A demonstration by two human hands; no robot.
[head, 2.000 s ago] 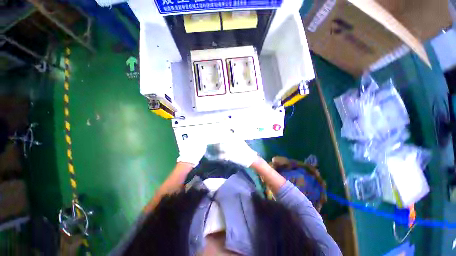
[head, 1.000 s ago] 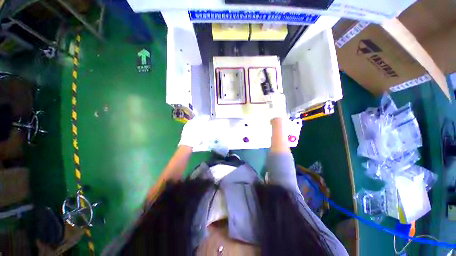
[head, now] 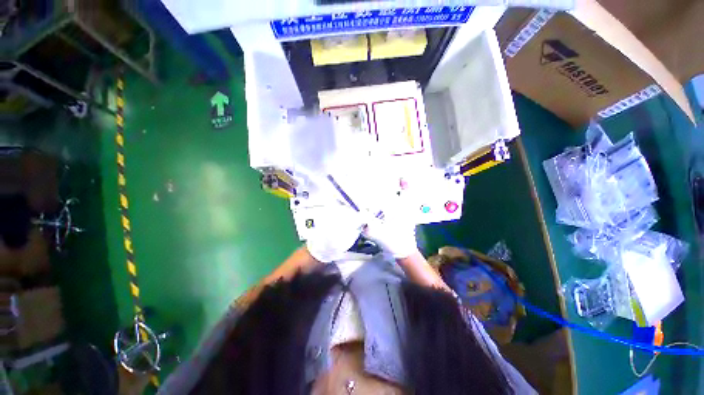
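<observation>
The white leak tester (head: 270, 108) stands in front of me. Its cream fixture block has a right red-outlined recess (head: 398, 127) and a left one (head: 349, 122), partly covered by a blurred whitish, translucent shape (head: 313, 140). A thin dark strip (head: 343, 193) shows against white above my hands. My left hand (head: 332, 235) and my right hand (head: 395, 235), both in white gloves, are close together at the tester's front edge. A small dark piece (head: 368, 245) shows between them. Glare and blur hide the fingers and which hand grips what.
Red button (head: 451, 207) and green button (head: 425, 209) are on the front panel. On the right bench are a heap of clear bags (head: 606, 189), white sheets (head: 652, 274) and a brown FASTBOY carton (head: 579, 73). A blue hose (head: 556, 319) crosses low right. A stool base (head: 139, 346) stands left.
My right hand has come back from the right recess to the front edge beside my left hand. The dark piece seen in that recess is gone from it. The translucent shape has appeared over the left side.
</observation>
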